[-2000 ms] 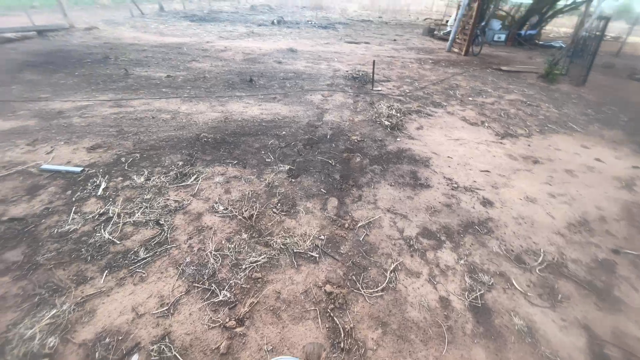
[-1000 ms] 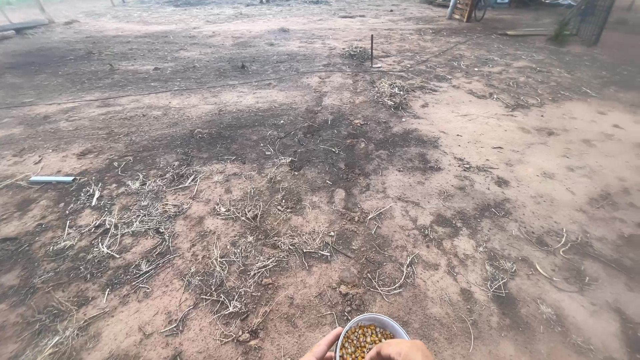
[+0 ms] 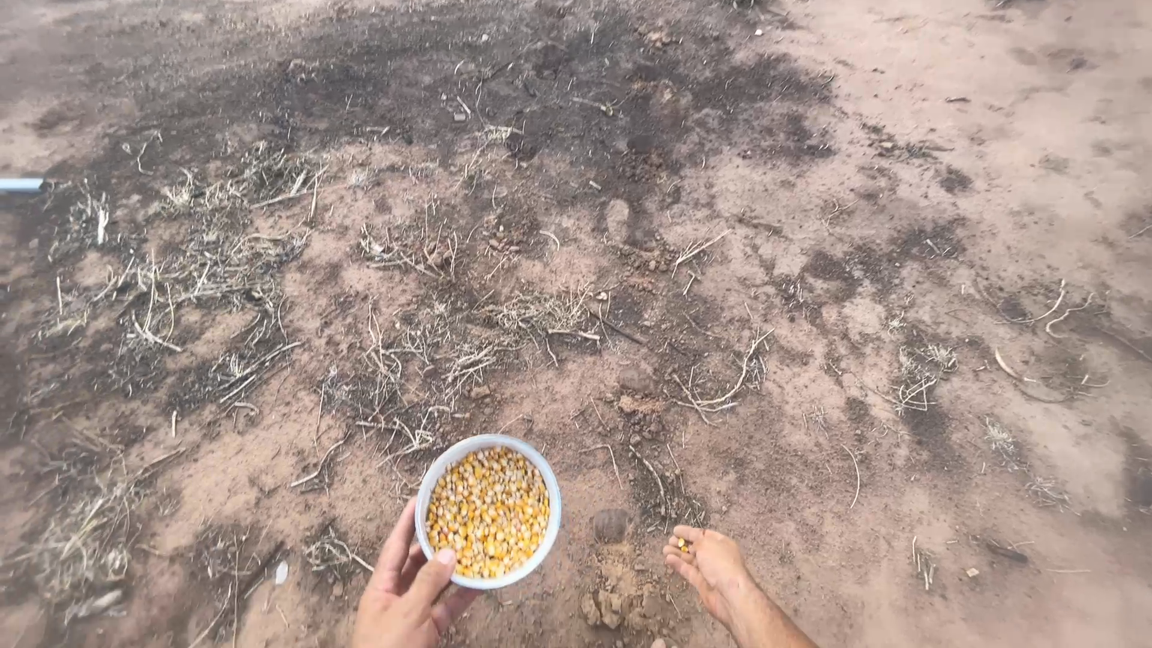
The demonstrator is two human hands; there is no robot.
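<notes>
My left hand (image 3: 412,580) grips a round white plastic tub (image 3: 553,504) by its lower left side, the thumb over the rim. Yellow and whitish maize kernels (image 3: 489,513) fill much of the tub. To the right, my right hand (image 3: 706,562) is turned palm up with a few kernels (image 3: 684,545) lying on its loosely curled fingers. Between the hands, a small dark hollow (image 3: 610,526) shows in the reddish soil, with loose clods (image 3: 612,607) just below it.
Dry stalks and roots (image 3: 207,279) litter the ground at the left and centre. A dark patch of soil (image 3: 558,99) spreads across the upper middle. A pale blue tube-like piece (image 3: 20,184) lies at the left edge. A curved dry twig (image 3: 729,387) lies ahead of my right hand.
A second ago my right hand was at the tub's kernels; now it is apart on the right with some in it. The tub shows fully now. The view has tilted down.
</notes>
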